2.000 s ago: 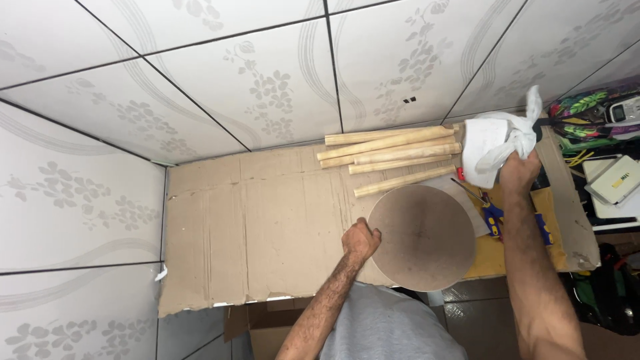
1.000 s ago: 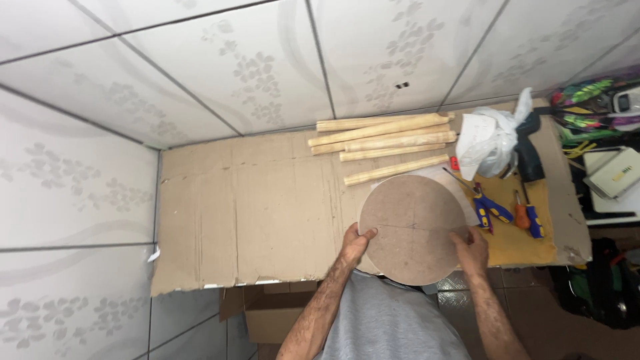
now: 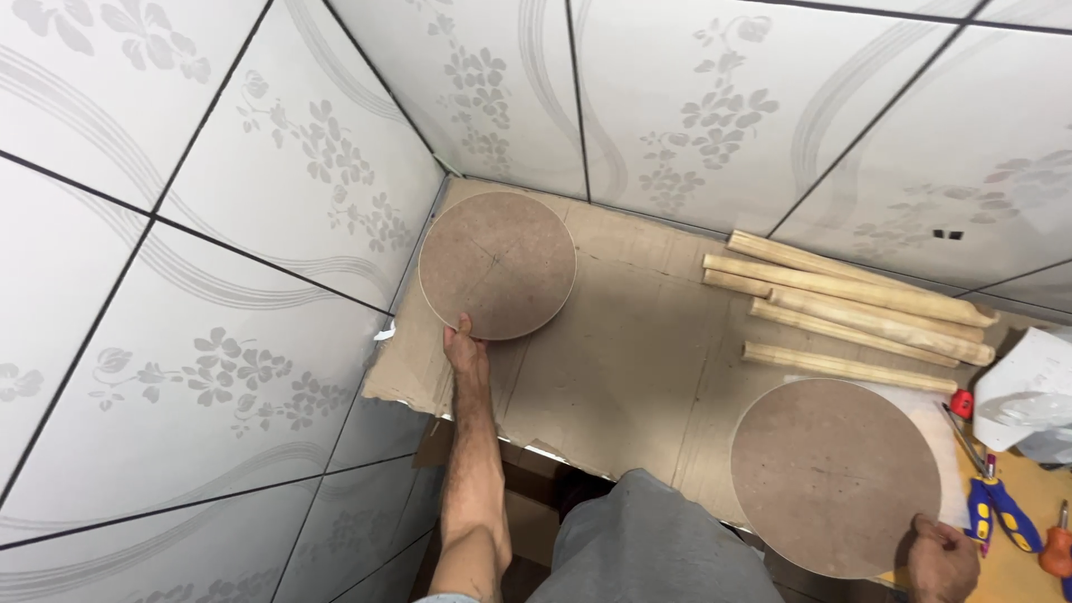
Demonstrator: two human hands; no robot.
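Note:
My left hand (image 3: pixel 466 345) grips the near edge of a round brown board (image 3: pixel 519 251) with crossing pencil lines, thumb on top, over the far left corner of the cardboard sheet (image 3: pixel 620 352). A second round brown board (image 3: pixel 829 469) lies at the right near the front edge, partly over white paper (image 3: pixel 942 435). My right hand (image 3: pixel 942 557) pinches its lower right rim. Several turned wooden legs (image 3: pixel 846 293) lie side by side behind that board.
Blue-and-yellow pliers (image 3: pixel 1001 511), an orange-handled screwdriver (image 3: pixel 1057 544), a small red object (image 3: pixel 962 404) and a white plastic bag (image 3: pixel 1026 398) are at the right. Tiled walls (image 3: pixel 276 209) bound the left and back. An open cardboard box (image 3: pixel 528 519) stands below the front edge.
A second before, both hands held the stacked-looking round board at centre right. Now two boards show, and my left hand has moved one to the far left corner. The view has shifted left and closer.

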